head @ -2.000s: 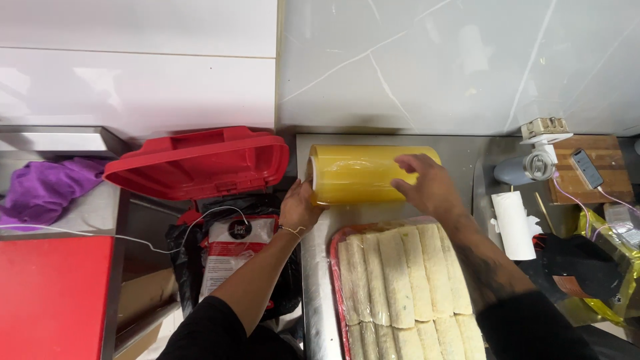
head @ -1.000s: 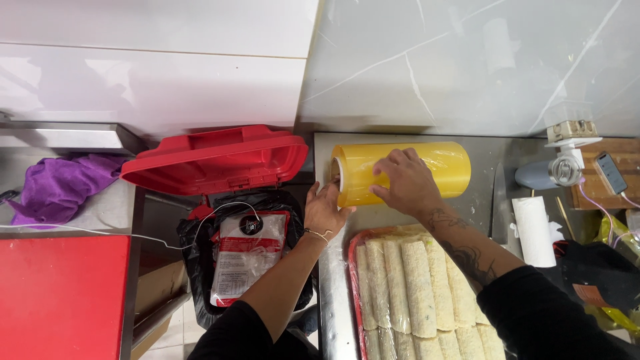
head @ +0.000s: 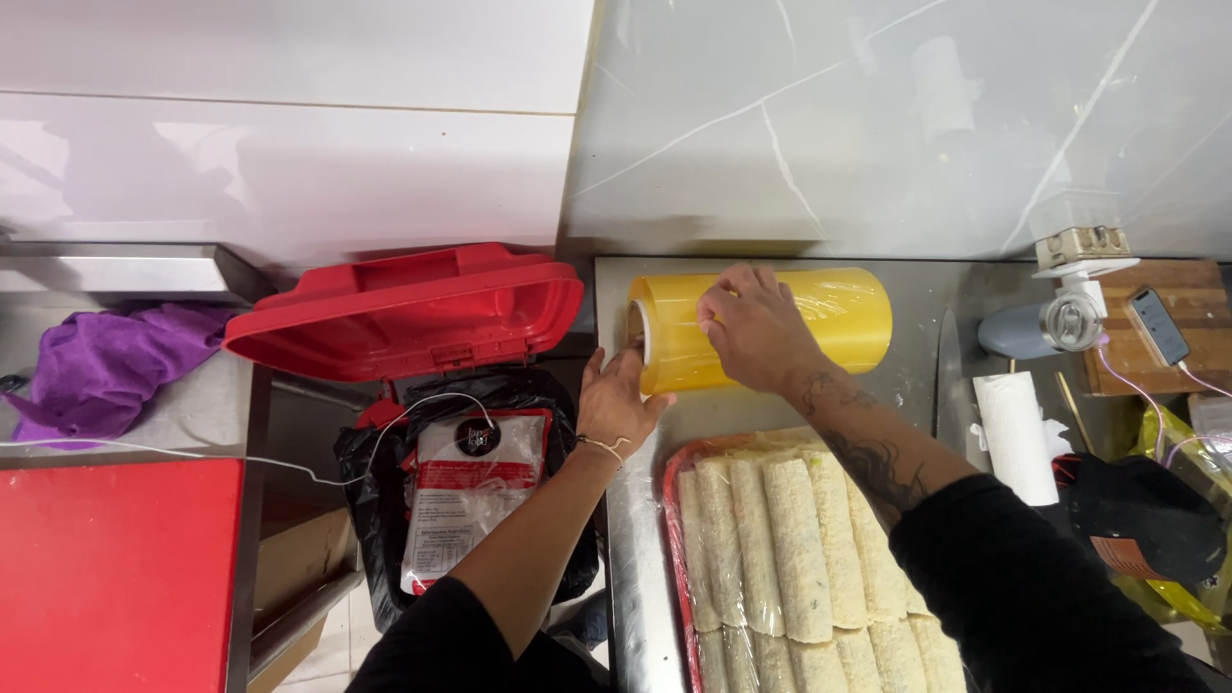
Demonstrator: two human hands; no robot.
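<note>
A thick roll of yellow plastic film (head: 847,318) lies on its side on the steel table near the wall. My left hand (head: 619,399) is at the roll's left end, some fingers at the white core's opening; whether they grip it is hidden. On top of the roll rests my right hand (head: 756,327), its fingers bent and fingertips drawn together against the film; a pinched edge cannot be made out. Below the roll, a red tray (head: 677,539) holds several pale, crumb-coated rolls (head: 799,549) in two rows under clear film.
Left of the table is a bin with a raised red lid (head: 414,308) and a printed bag (head: 476,481) inside. A purple cloth (head: 125,371) and red board (head: 115,568) lie farther left. A paper towel roll (head: 1015,438), tumbler (head: 1035,327) and phone (head: 1158,325) are at right.
My right hand has moved from above the roll's right part to its upper left part, and its spread fingers have drawn together. My left hand remains at the left end.
</note>
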